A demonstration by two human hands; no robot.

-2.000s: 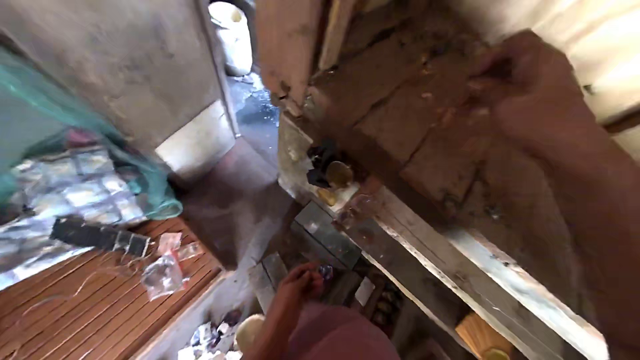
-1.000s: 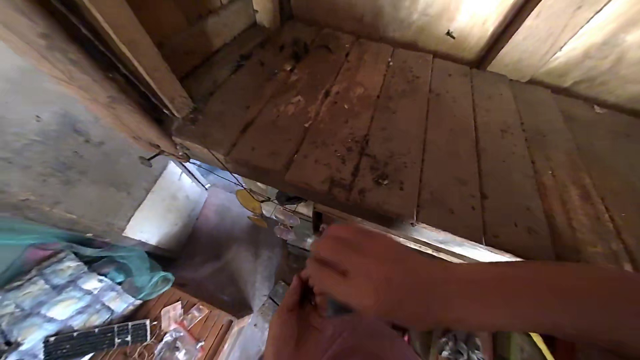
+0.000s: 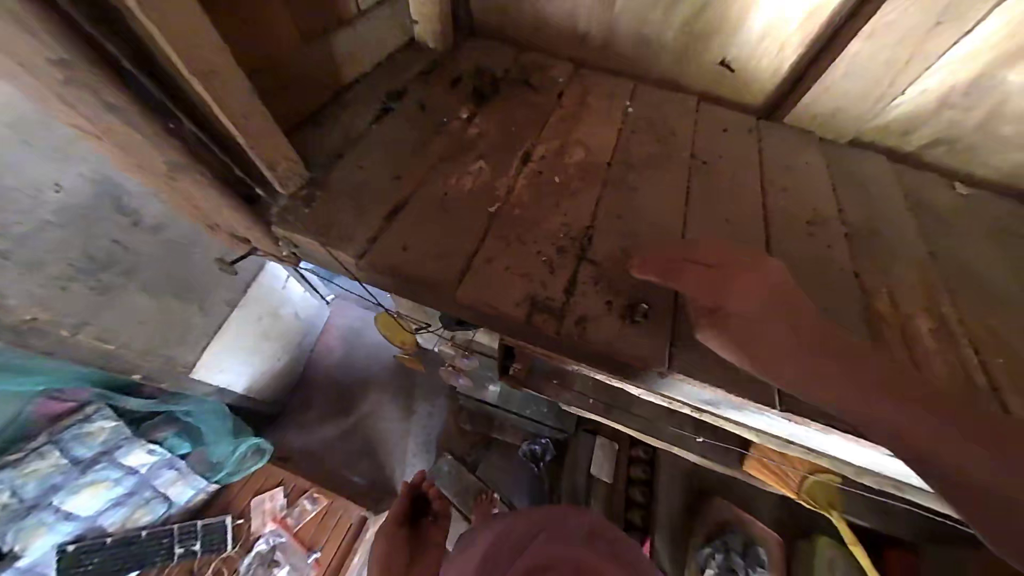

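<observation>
My right hand [image 3: 720, 296], blurred, is over the worn wooden planks [image 3: 552, 208], its fingertips pointing left. Just below them a small shiny piece [image 3: 638, 312] sits on a plank near the front edge, among dark specks of dirt. Nothing shows clearly in that hand, and the blur hides how its fingers are set. My left hand [image 3: 412, 520] is low at the bottom edge, palm up with its fingers curled. Its hollow is in dark shadow, so whether it holds something cannot be made out. A pinkish cloth garment [image 3: 552, 544] lies to its right.
Yellow and clear discs [image 3: 394, 330] hang on dark cords at the planks' front edge, beside a bolt [image 3: 236, 260]. Low on the left are green netting [image 3: 208, 432], a dark gridded panel [image 3: 144, 546] and plastic bags [image 3: 280, 544]. A yellow-handled tool [image 3: 824, 492] is lower right.
My hands were together near the planks' front edge one second ago; now they are apart, the right one over the planks at the right and the left one low.
</observation>
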